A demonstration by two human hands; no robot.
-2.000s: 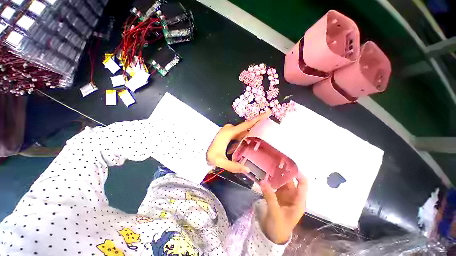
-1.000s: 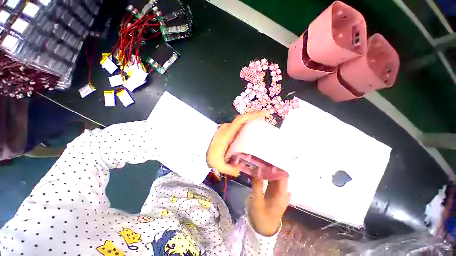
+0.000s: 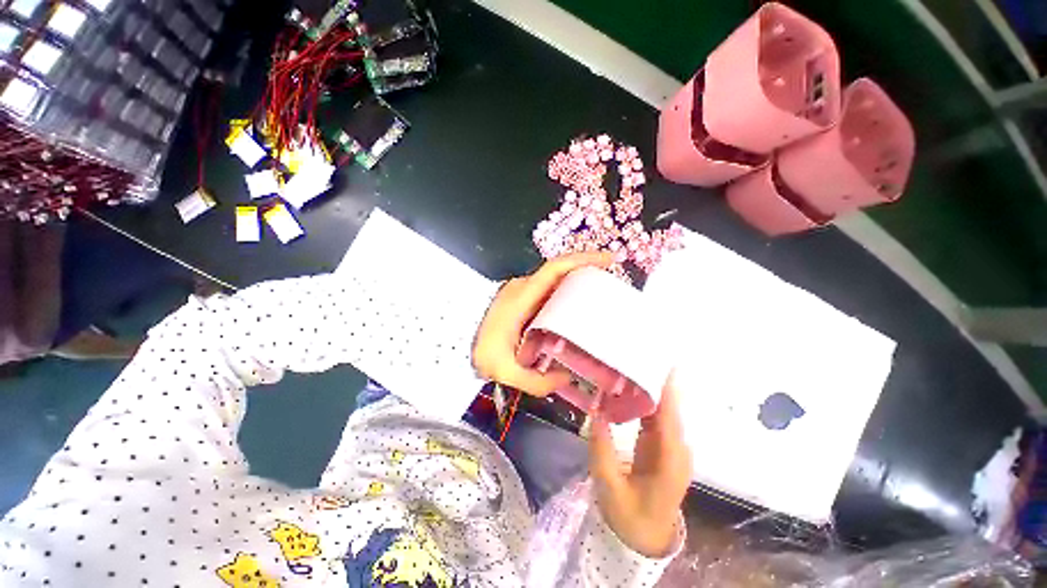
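A pink housing (image 3: 609, 327) is held in the air above the white sheets, its open side tilted down and towards me. Posts and a slot show inside. My left hand (image 3: 517, 333) is wrapped around its left end, with the thumb at the open rim. My right hand (image 3: 645, 471) is at the lower right end, with thumb and fingers around the rim. The small pink pieces (image 3: 591, 207) lie in a loose heap behind the housing. Red wires (image 3: 505, 411) show below my left hand; where they lead is hidden.
A large white sheet (image 3: 792, 345) with a black patch lies right; a smaller sheet (image 3: 402, 276) lies left. Stacked pink housings (image 3: 764, 92) stand at the back right. Small batteries (image 3: 304, 178), wires and boards (image 3: 373, 132) lie back left beside clear trays (image 3: 126, 92). Clear plastic (image 3: 804, 563) is at the bottom right.
The held housing has turned from facing up to open side down, then slightly back, showing more of its inside. My right hand shifted away and back to its right end.
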